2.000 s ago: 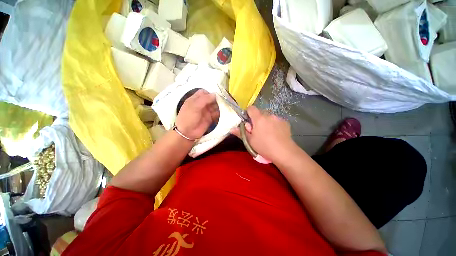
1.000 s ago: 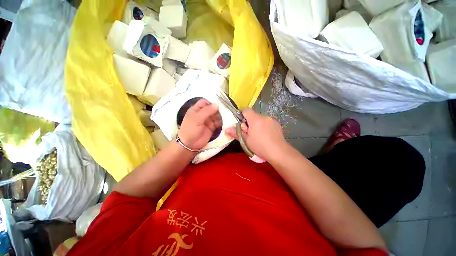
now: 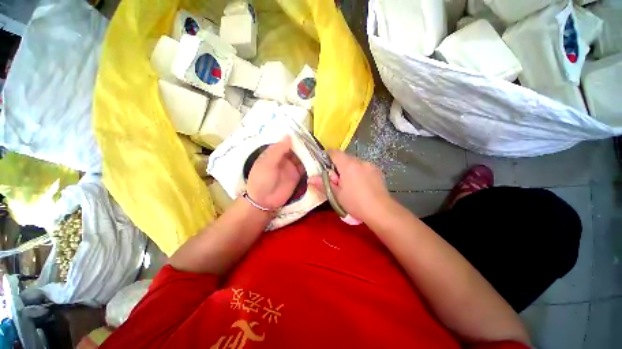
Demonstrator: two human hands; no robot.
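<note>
A white square piece (image 3: 228, 151) lies at my lap, against the yellow sack's near opening. Its dark round emblem (image 3: 255, 158) is partly covered by my left hand. My left hand (image 3: 276, 176) rests over the emblem with fingers curled; whether it grips the piece cannot be told. My right hand (image 3: 352, 183) holds the scissors (image 3: 316, 151) by the handles. Their blades point up and left over the right part of the piece. Whether the blades are parted is too blurred to tell.
A yellow sack (image 3: 133, 136) in front holds several white blocks (image 3: 183, 107), some with emblems. A white sack (image 3: 477, 112) at the right also holds white blocks. Pale clippings (image 3: 382, 140) lie on the grey floor between them. A small white sack (image 3: 102, 238) of beige lumps stands at the left.
My left hand has moved slightly right and down over the emblem, its fingers closer together. The piece has shifted slightly. My right hand still holds the scissors, a little lower than before.
</note>
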